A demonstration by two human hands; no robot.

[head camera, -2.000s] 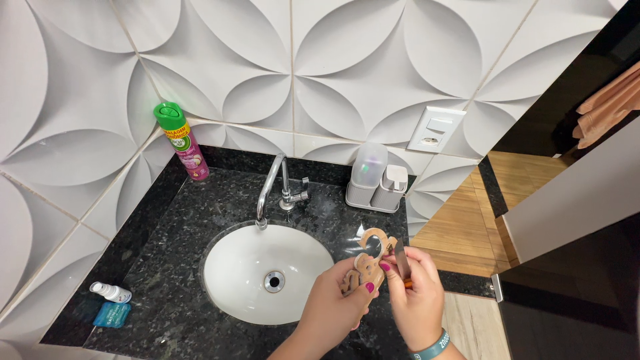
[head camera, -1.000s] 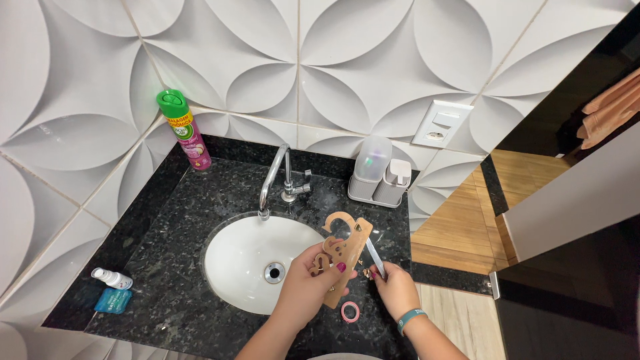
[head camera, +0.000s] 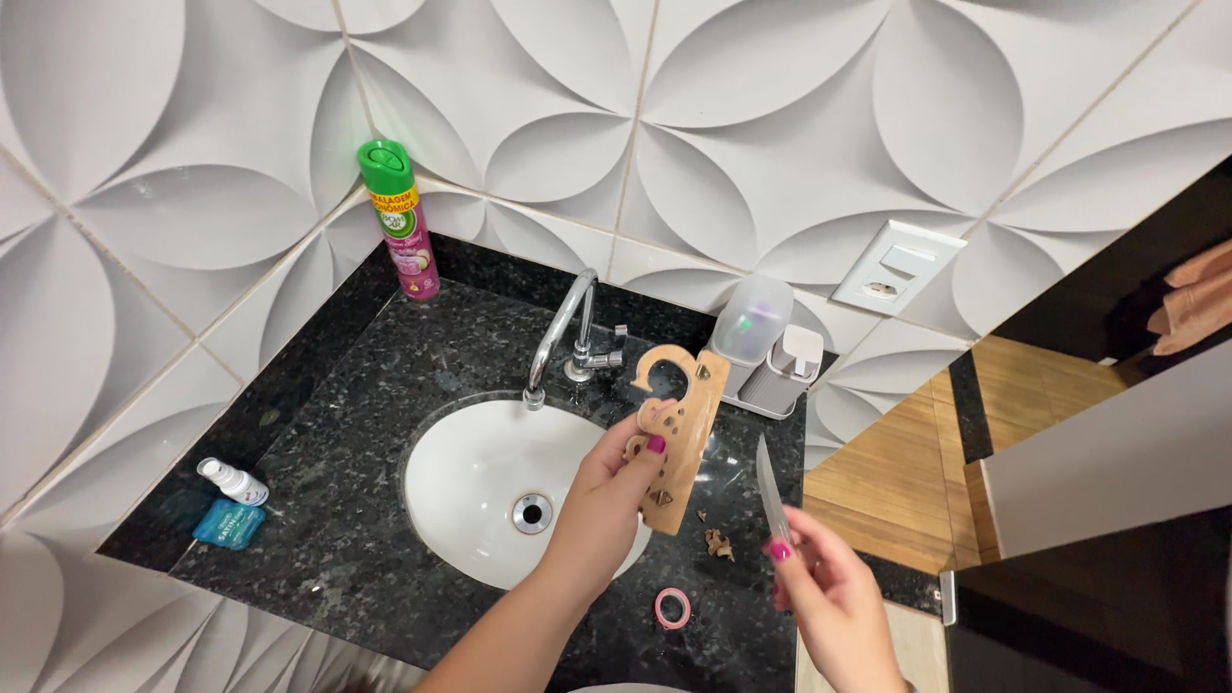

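In my left hand (head camera: 606,491) is a flat wooden hanger plaque (head camera: 695,433) with a curved hook at its top, cut-out shapes on its left side and small metal fittings on its face. It is tilted over the right side of the sink. My right hand (head camera: 828,592), lower right, holds a small knife (head camera: 769,486) with its blade pointing up, apart from the plaque. Brown scraps (head camera: 718,544) lie on the black granite counter between my hands. A pink ring-shaped roll (head camera: 672,608) lies nearer the front.
A white oval sink (head camera: 462,481) with a chrome faucet (head camera: 568,337) is set in the counter. An air freshener can (head camera: 402,226) stands at the back left, a soap dispenser caddy (head camera: 770,371) at the back right. A small white bottle (head camera: 234,480) and a blue packet (head camera: 229,525) lie at left.
My right hand with the knife has moved away from the plaque, to the right and down. Brown scraps now show on the counter. The plaque is still in my left hand.
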